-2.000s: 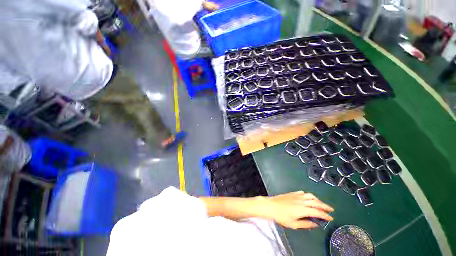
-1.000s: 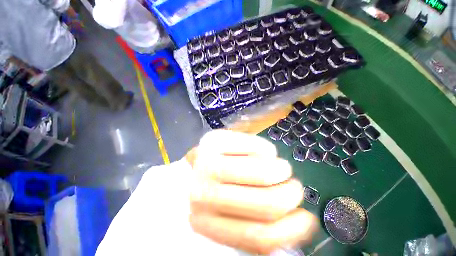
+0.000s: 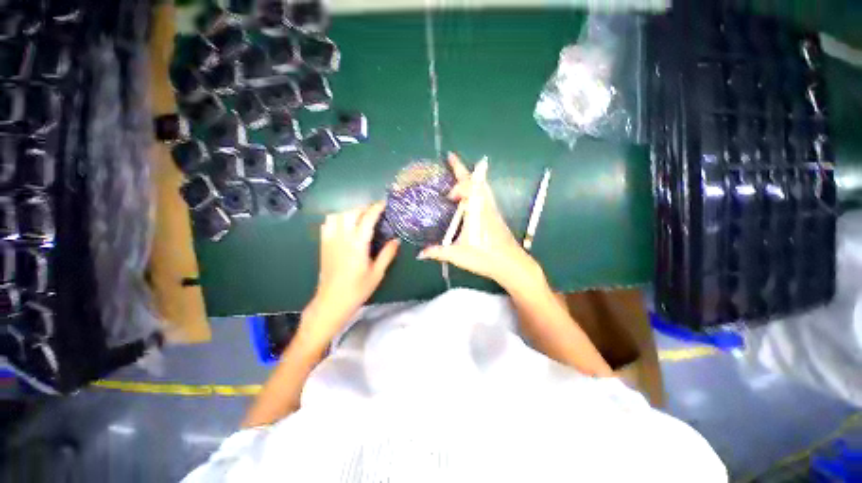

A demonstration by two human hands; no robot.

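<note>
The round dark parts dish (image 3: 420, 209) lies on the green mat in front of me, with glittering specks and a tan patch at its far edge. My left hand (image 3: 352, 247) is at its left side, fingers and thumb around a small black housing (image 3: 382, 232), mostly hidden. My right hand (image 3: 484, 224) is at its right side and holds a pale wooden stick (image 3: 459, 219) slanting down beside the dish. A slim tool with a tan end (image 3: 538, 209) lies right of my right hand. Loose black housings (image 3: 255, 162) cluster at the left.
Stacked black blister trays stand at the left (image 3: 71, 189) and right (image 3: 747, 189), the left ones beside a cardboard edge (image 3: 175, 255). A crinkled clear bag (image 3: 578, 94) lies at the far right of the mat. An open cardboard box (image 3: 610, 330) is below the bench edge.
The view has swung from the left trays and aisle to the bench. The hand raised close to the camera is now down by the dish. My right hand and the stick have come into view.
</note>
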